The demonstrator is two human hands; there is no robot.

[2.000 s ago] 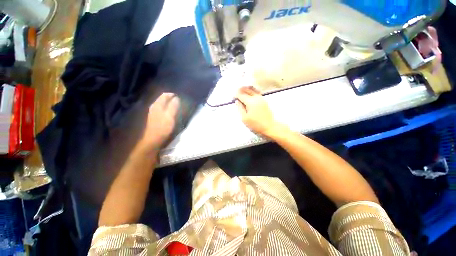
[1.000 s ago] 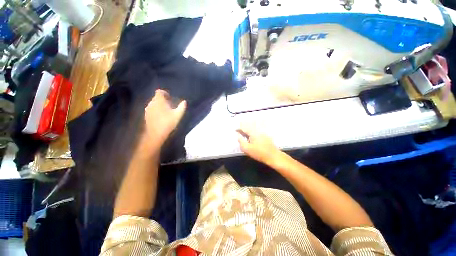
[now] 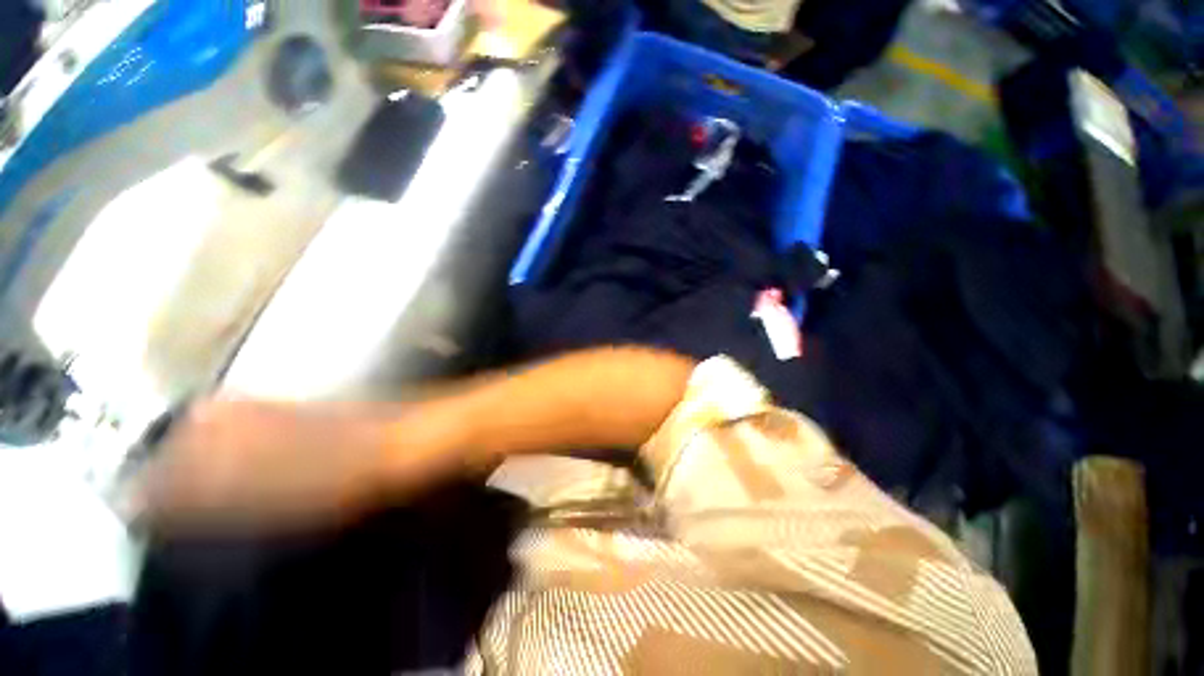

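Observation:
My right hand (image 3: 251, 462) is strongly blurred at the lower left, beside the front of the white table. Its fingers cannot be made out. Dark cloth (image 3: 330, 581) lies or hangs just below the hand and forearm; whether the hand grips it cannot be told. The white and blue sewing machine (image 3: 159, 264) fills the upper left. Its needle area is blurred near the left edge. My left hand is not in view.
A blue crate (image 3: 812, 185) holds dark cloth and a crinkled clear bag (image 3: 713, 159). More dark cloth (image 3: 951, 330) is heaped to its right, with a red and white piece (image 3: 778, 324) near the crate corner. A black flat rectangle (image 3: 390, 143) lies on the machine table.
The view has swung right, bringing the crate and cloth heap into view. The machine has shifted to the left side. My left hand and the side table have left the picture.

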